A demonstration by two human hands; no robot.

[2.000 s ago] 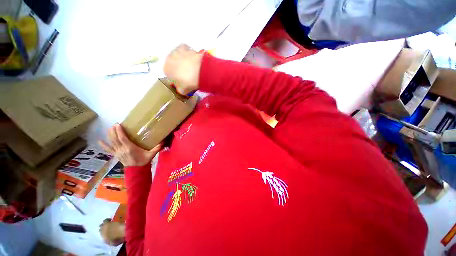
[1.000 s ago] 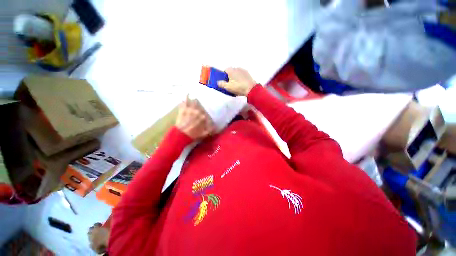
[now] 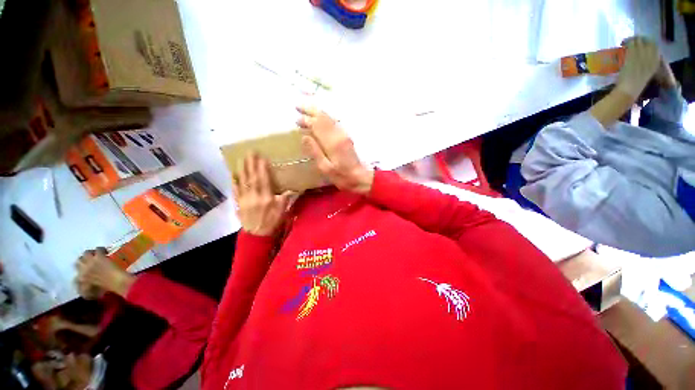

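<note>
A small closed brown carton [image 3: 286, 146] lies at the table's near edge, against my red top. A thin pale line runs across its upper face. My left hand [image 3: 259, 195] lies on its left part, fingers spread over the face and thumb at the near edge. My right hand [image 3: 335, 152] holds its right end, fingers over the face. The carton's underside is hidden.
Orange retail boxes [image 3: 174, 207] and a larger brown carton [image 3: 145, 49] lie left. A blue and orange tape roll [image 3: 347, 9] lies at the far side. Another person's hands [image 3: 103, 273] are lower left; a grey-sleeved person [image 3: 602, 171] handles an orange box [image 3: 593, 62] at right.
The blue and orange object has left my right hand. The white sheet near my hands is out of sight. Both hands now rest on the carton, and the view has shifted.
</note>
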